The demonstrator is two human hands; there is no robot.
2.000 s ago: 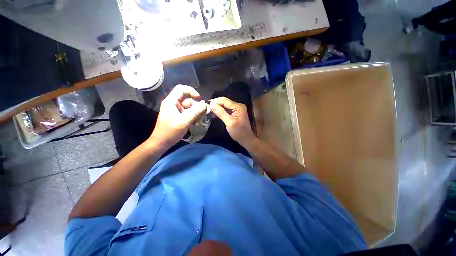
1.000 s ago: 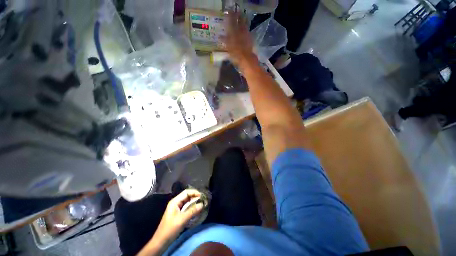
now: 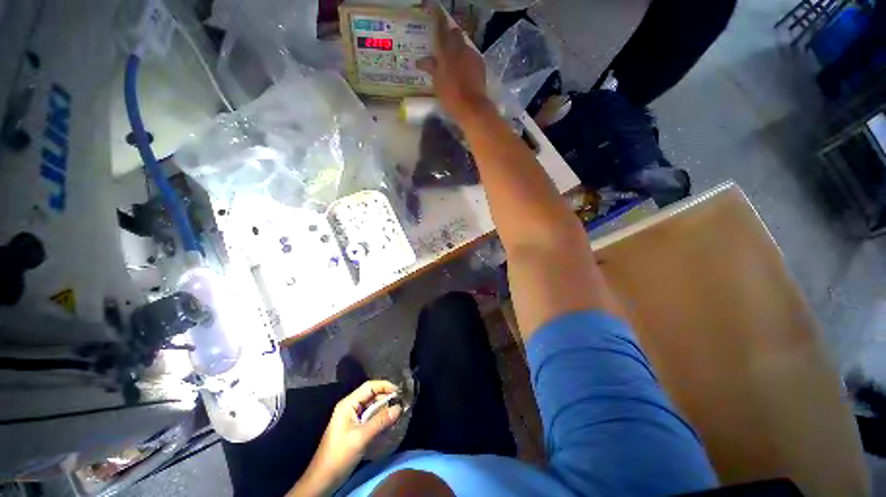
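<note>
My right hand point(image 3: 455, 63) is stretched forward to the beige control panel point(image 3: 389, 49) with red digits. Its fingers are at the panel's right side; whether they hold anything is hidden. My left hand point(image 3: 361, 427) is low over my lap, with a small pale thing point(image 3: 378, 406) held between thumb and fingers. The white JUKI sewing machine head point(image 3: 58, 223) fills the left side, its lamp shining on the needle area point(image 3: 209, 330).
A white tray point(image 3: 369, 233) with small pieces and scattered dark buttons point(image 3: 287, 248) lie on the tabletop. Clear plastic bags point(image 3: 291, 146) lie behind them. A large tan wooden bin point(image 3: 719, 320) stands at right. Dark fabric point(image 3: 612, 141) lies beyond the table's right end.
Since two seconds ago my right hand has left my left hand and reached forward to the panel. My left hand stays low with the pale thing. The view has shifted toward the machine and panel.
</note>
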